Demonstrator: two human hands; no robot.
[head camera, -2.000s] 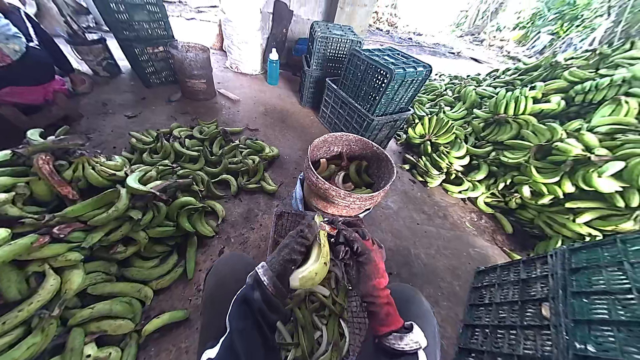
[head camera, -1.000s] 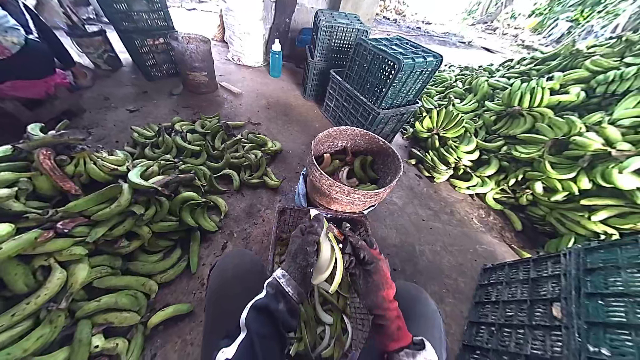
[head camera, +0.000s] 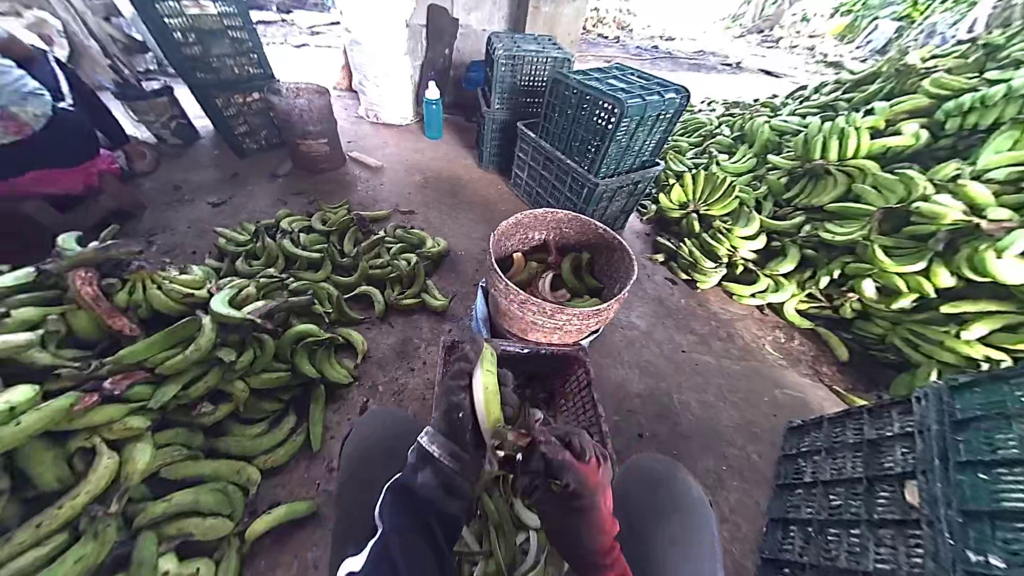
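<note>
A partly peeled green plantain (head camera: 487, 390) stands nearly upright in my gloved left hand (head camera: 459, 408), over a dark plastic crate (head camera: 582, 382) between my knees. My right hand (head camera: 566, 472), in a dark and red glove, is closed near the plantain's lower end; whether it holds a tool is hidden. Green peels (head camera: 512, 528) lie beneath both hands. Just beyond the crate, a round crusted bucket (head camera: 552, 320) contains several plantains or pieces of them.
Green plantains (head camera: 200, 416) cover the floor at left; a tall heap (head camera: 864, 216) rises at right. Green crates (head camera: 592, 188) stand behind the bucket, more crates (head camera: 856, 480) at lower right. A blue bottle (head camera: 433, 112) stands farther back. A seated person (head camera: 60, 128) is at upper left.
The plantain has turned more upright in my left hand, and more of its skin is off than two seconds ago. My right hand has moved down to its lower end.
</note>
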